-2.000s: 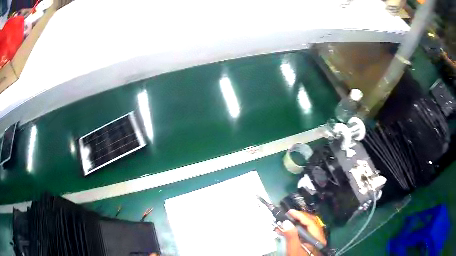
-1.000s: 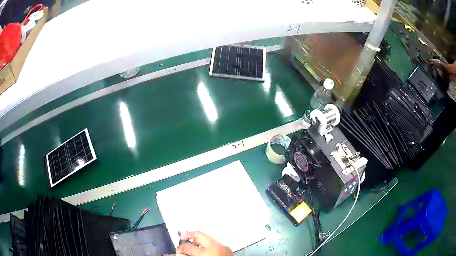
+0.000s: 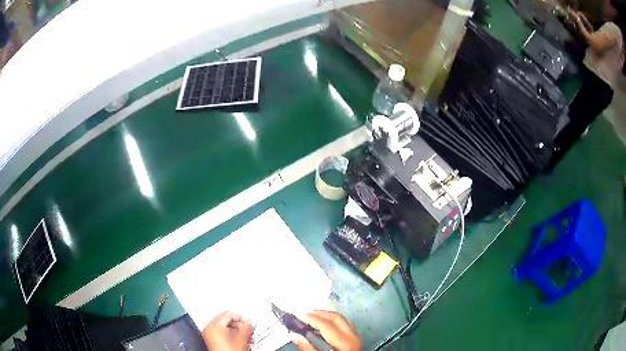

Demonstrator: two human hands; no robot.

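Note:
My right hand (image 3: 335, 332), at the bottom edge, is closed round the dark soldering iron (image 3: 302, 326). Its thin tip points up and left over the white pad (image 3: 250, 264). My left hand (image 3: 229, 332) is just left of it, fingers curled together at the pad's lower part. Thin reddish lead wires (image 3: 269, 334) show faintly between the hands and seem to run from the left fingertips; their ends are hard to see. A dark panel (image 3: 167, 337) lies left of my left hand, cut off by the bottom edge.
Right of the pad are the iron stand with yellow sponge (image 3: 379, 267), tape roll (image 3: 332, 178), solder feeder (image 3: 405, 212) with reel, and bottle (image 3: 390, 92). Dark panels are stacked lower left (image 3: 58, 332). Framed panels (image 3: 221, 83) lie on the conveyor. A blue stool (image 3: 566, 250) and a person (image 3: 604, 48) are right.
The view has turned right. The soldering iron is back in view in my right hand, and my left hand now shows over the pad. The conveyor panels have moved left.

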